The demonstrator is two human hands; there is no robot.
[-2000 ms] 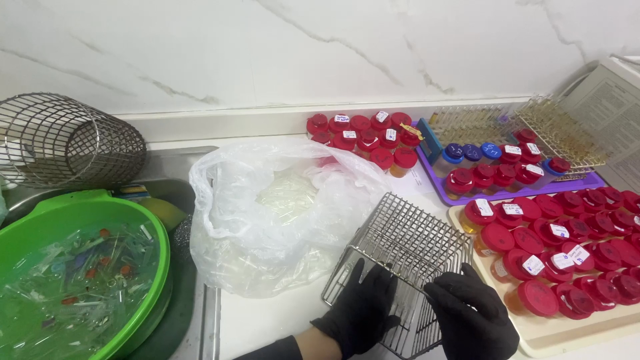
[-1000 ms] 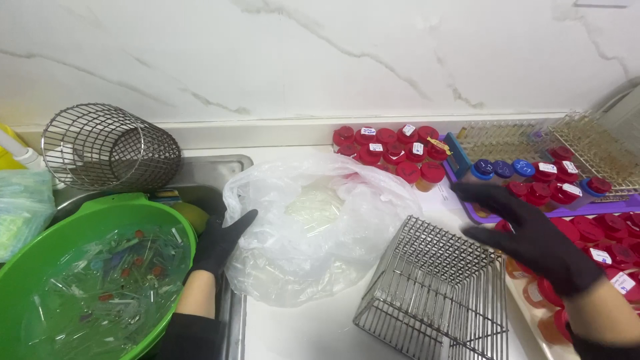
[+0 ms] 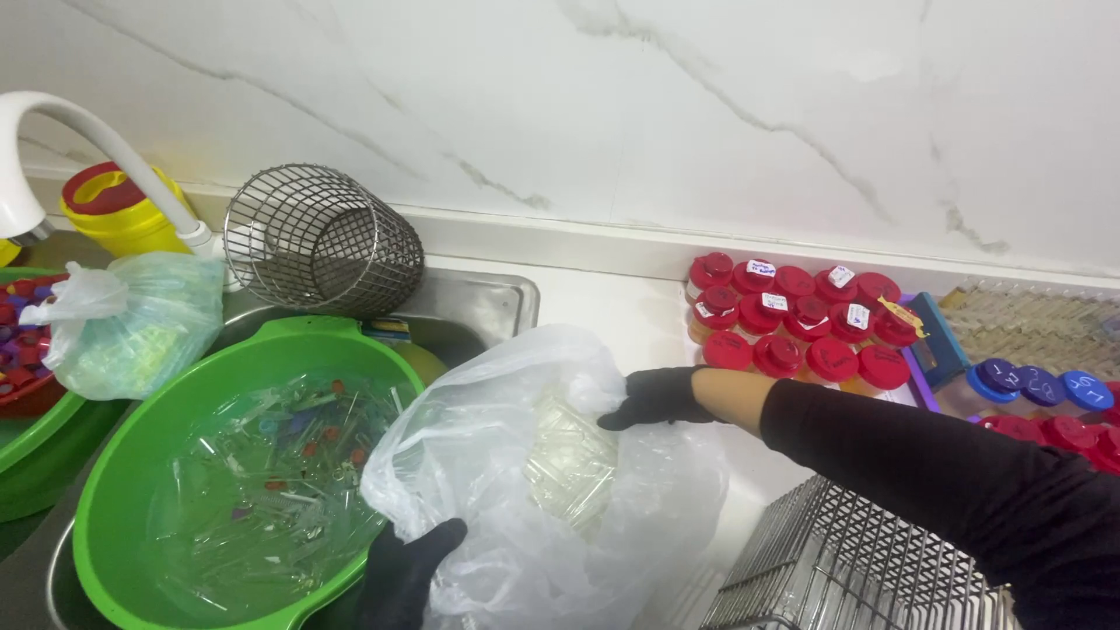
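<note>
A translucent plastic bag (image 3: 499,446) with clear tubes inside lies between my hands, partly over the edge of a green basin (image 3: 114,525). My right hand (image 3: 652,398), in a black glove, lies against the bag's upper right side; its fingertips are partly hidden by the plastic. Low on the bag's left side is my gloved left hand (image 3: 409,564), thumb apart, beside the basin rim; whether it grips the plastic cannot be told. The basin holds liquid, clear tubes and a few red caps. Below my right forearm stands a wire basket (image 3: 840,560).
Red-lidded specimen cups (image 3: 792,319) stand by the wall, with blue-lidded ones (image 3: 1037,385) and a tube rack (image 3: 1041,324) farther right. A round mesh basket (image 3: 324,241) lies behind the sink (image 3: 512,297). At left are a faucet (image 3: 96,131), a yellow container (image 3: 131,223) and a tied bag (image 3: 140,324).
My hands have left the wire basket, which they touched two seconds ago. My right hand has moved left to the bag, and the bag is now nearer the green basin. The view has shifted left.
</note>
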